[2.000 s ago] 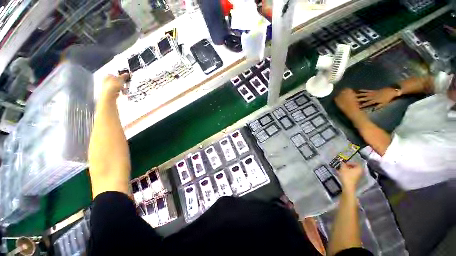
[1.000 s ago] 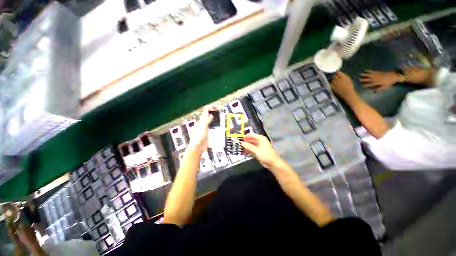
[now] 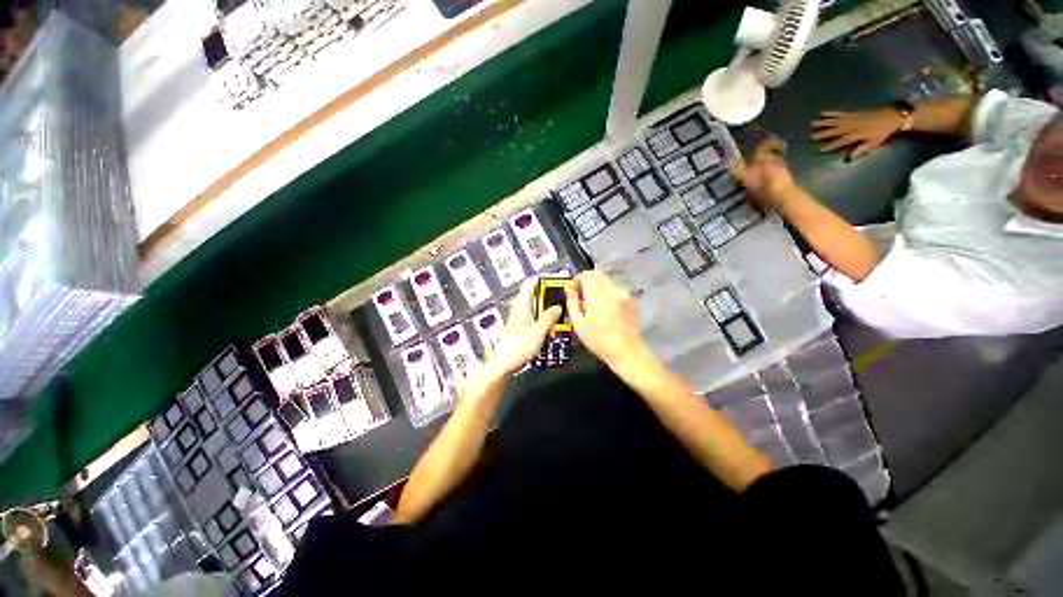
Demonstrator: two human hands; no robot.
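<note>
A part-assembled handset (image 3: 556, 306) with a yellow rim round a dark screen and number keys below is held in front of my body. My left hand (image 3: 520, 338) grips its left side. My right hand (image 3: 604, 317) grips its right side near the top. The hands cover the handset's side edges. Just beyond and to the left lies a tray of white phone bodies (image 3: 465, 278) with dark red spots, in two rows. To the right lies a grey tray of black front housings (image 3: 733, 321), some pockets holding frames.
A green conveyor belt (image 3: 338, 222) runs behind the trays, with a white shelf (image 3: 175, 152) beyond. Reddish-rimmed units (image 3: 317, 371) and another frame tray (image 3: 239, 455) lie left. Stacked trays (image 3: 70, 210) stand far left. A post (image 3: 639, 70), white fan (image 3: 758, 64) and another person's arm (image 3: 833, 233) are right.
My left hand has come from the shelf to the handset. Both hands have closed in on the yellow-rimmed handset, and the dark screen piece seen in my left hand is no longer seen apart from it.
</note>
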